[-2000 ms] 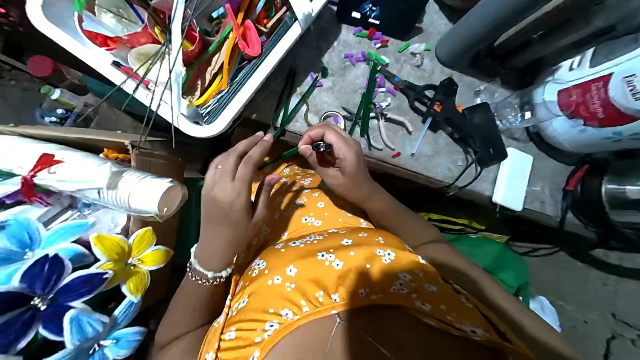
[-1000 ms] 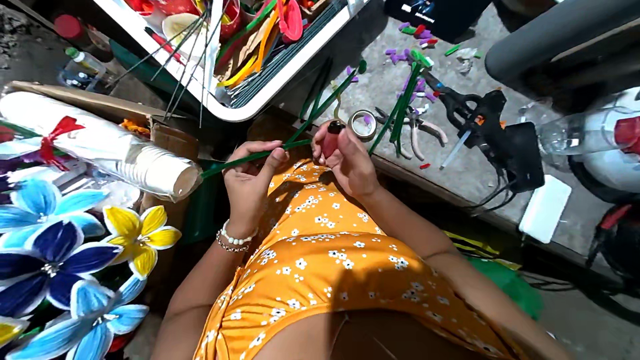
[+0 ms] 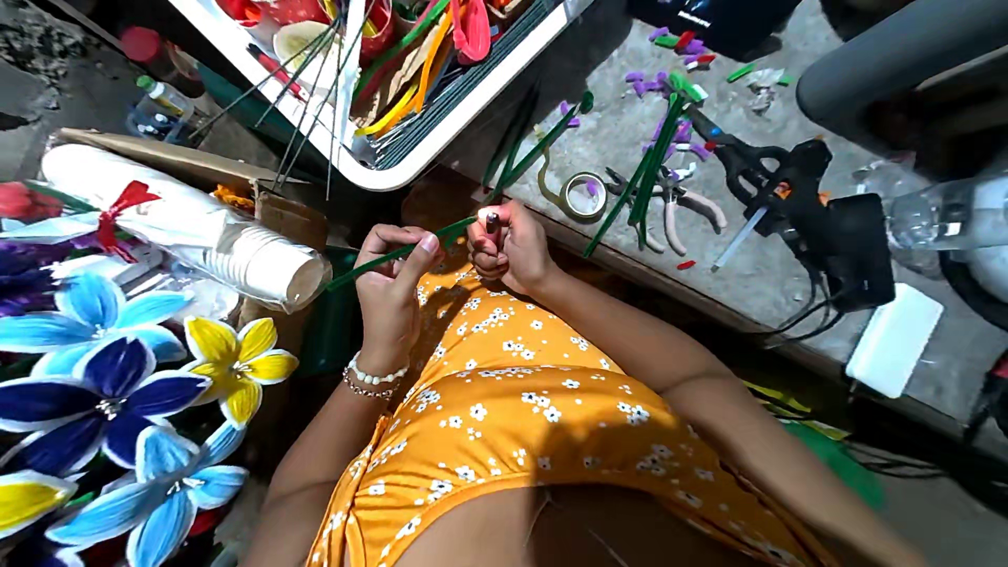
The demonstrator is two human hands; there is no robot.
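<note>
My left hand [image 3: 394,287] pinches a green pipe cleaner [image 3: 362,269] between thumb and fingers; its lower end sticks out toward the paper cups. At the strip's other end, my right hand [image 3: 510,246] is closed around a small dark-tipped object [image 3: 492,224], perhaps a lighter, with a bright spot at the thumb. Whether the right fingers also touch the strip cannot be told. More green pipe cleaners [image 3: 647,177] lie on the concrete ledge over pliers [image 3: 681,213], beside a roll of tape [image 3: 584,197]. A black hot glue gun [image 3: 819,209] and scissors [image 3: 740,161] lie further right.
A white plastic tray [image 3: 378,179] with wires and coloured pipe cleaners stands ahead. Wrapped paper cups [image 3: 276,264] and blue and yellow pipe-cleaner flowers [image 3: 240,366] are at the left. A white rectangular object [image 3: 894,339] lies on the ledge's right. Purple scraps [image 3: 646,83] are scattered near a grey tube [image 3: 890,63].
Two seconds ago both hands were close together; now my left hand is further from my right, with a length of green strip showing between them. The view has shifted somewhat.
</note>
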